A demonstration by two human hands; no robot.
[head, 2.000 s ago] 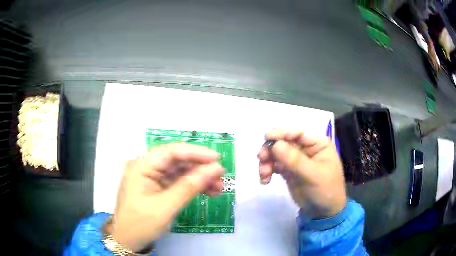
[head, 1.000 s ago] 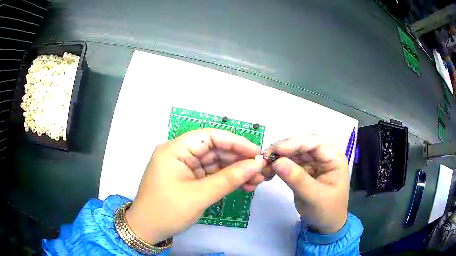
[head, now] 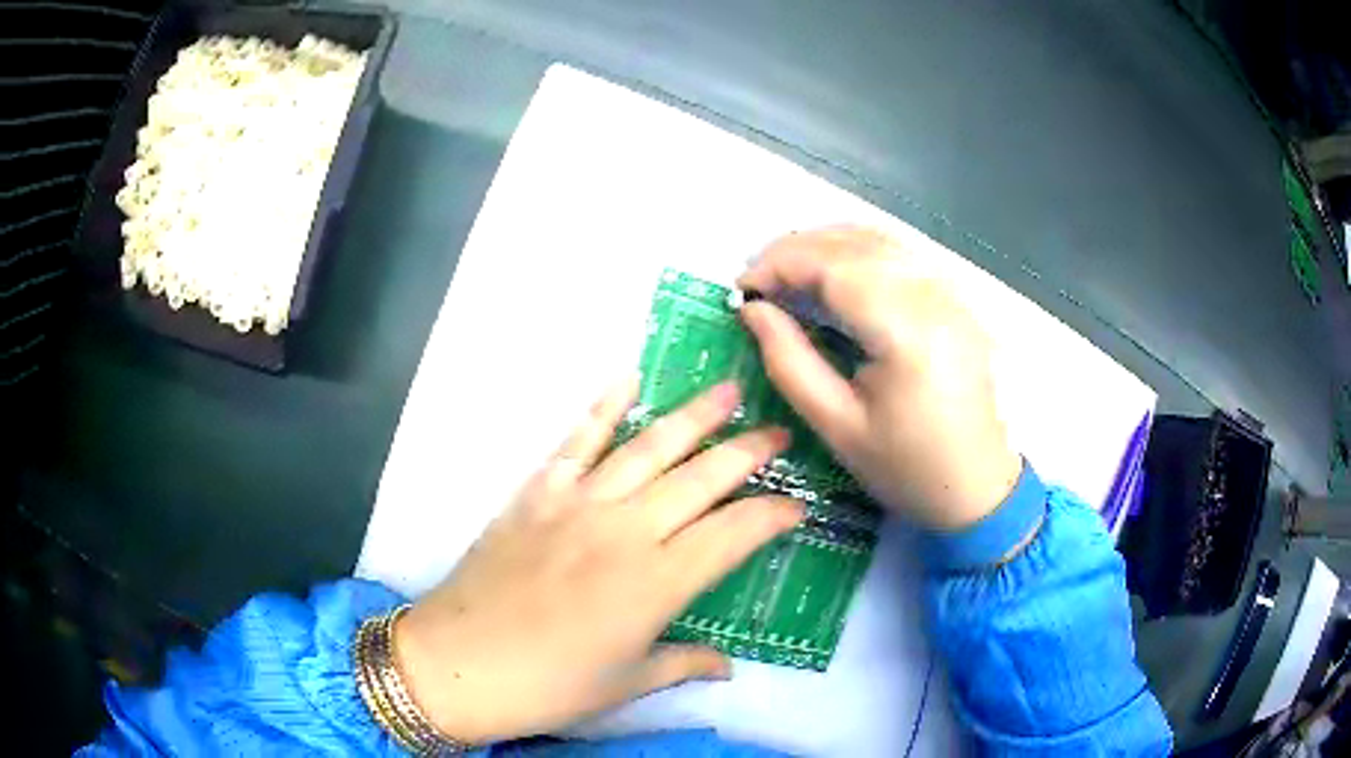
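Observation:
A green PCB panel (head: 704, 348) lies on a white work sheet (head: 593, 178), turned at an angle. My left hand (head: 608, 541) lies flat on the panel with its fingers spread and holds nothing. My right hand (head: 889, 370) is at the panel's far edge, thumb and index finger pinching a small part with a cream spacer (head: 736, 299) showing at the fingertips. The dark body of the part is hidden by the fingers. The right hand covers the panel's far right corner.
A black bin (head: 348, 185) heaped with cream spacers stands at the far left. A dark component bin (head: 1197, 511) is at the right, beside a purple-blue pen (head: 1131, 471). A slim black object (head: 1242, 640) and a white strip (head: 1292, 652) lie beyond it. Green panels (head: 1301, 230) show at the far right.
The hands have parted from their fingertip meeting above the panel. My left hand has come down onto the panel; my right hand has moved to its far edge. The camera view has turned.

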